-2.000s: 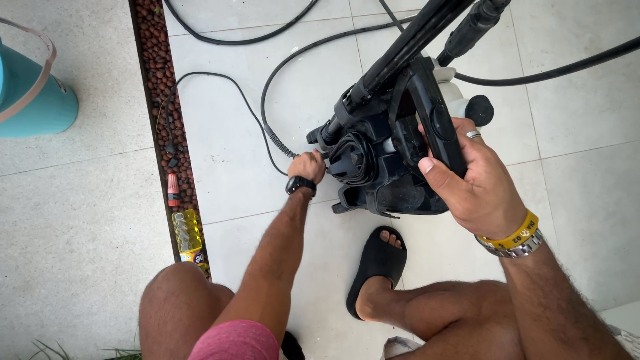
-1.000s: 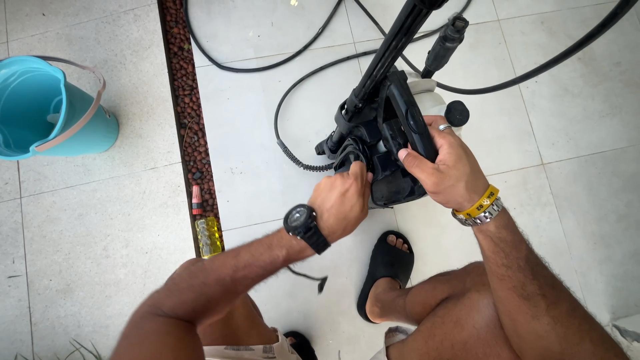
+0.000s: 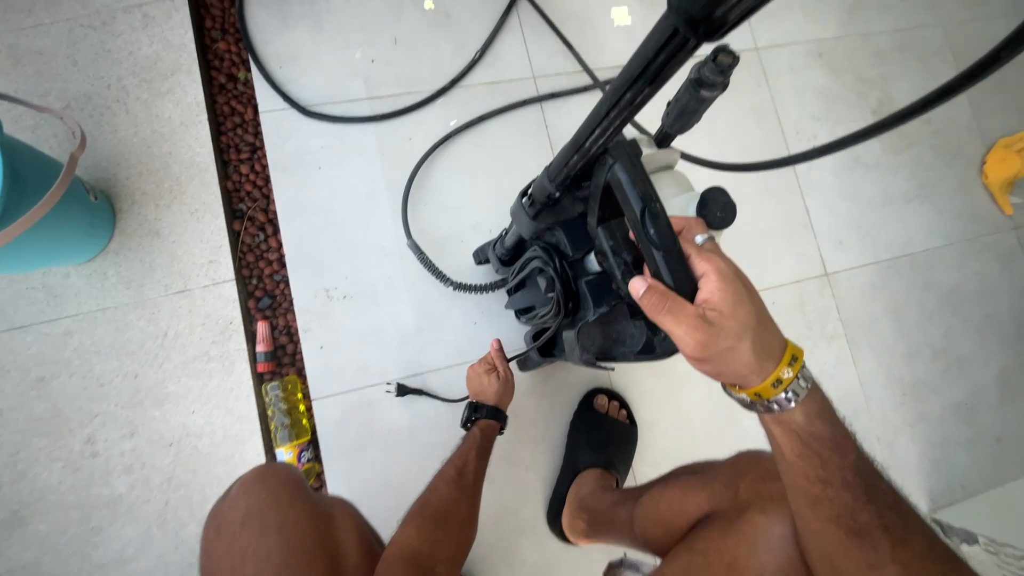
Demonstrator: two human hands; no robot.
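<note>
A black pressure washer (image 3: 608, 320) stands on the tiles, a dark lance (image 3: 616, 104) slanting up from its side. My right hand (image 3: 712, 304) grips the top carrying handle (image 3: 652, 224), thumb on the near side. My left hand (image 3: 490, 380) is closed around the thin power cord, low and left of the machine. Beyond this fist the cord's free end lies out to the left with its two-pin plug (image 3: 408, 390). The rest of the cord is wound in a coil (image 3: 544, 288) on the machine. A ribbed strain-relief sleeve (image 3: 448, 276) runs out beside the coil.
Black hose (image 3: 344, 118) loops over the tiles behind and to the right. A strip of reddish pebbles (image 3: 248, 176) at left holds a red nozzle-like piece (image 3: 264, 346) and a yellow bottle (image 3: 288, 416). A turquoise bucket (image 3: 72, 224) stands far left. My sandalled foot (image 3: 596, 456) is near the machine.
My left hand has moved from the coil, where it was one second ago, down and left, holding the cord. My right hand has stayed on the handle.
</note>
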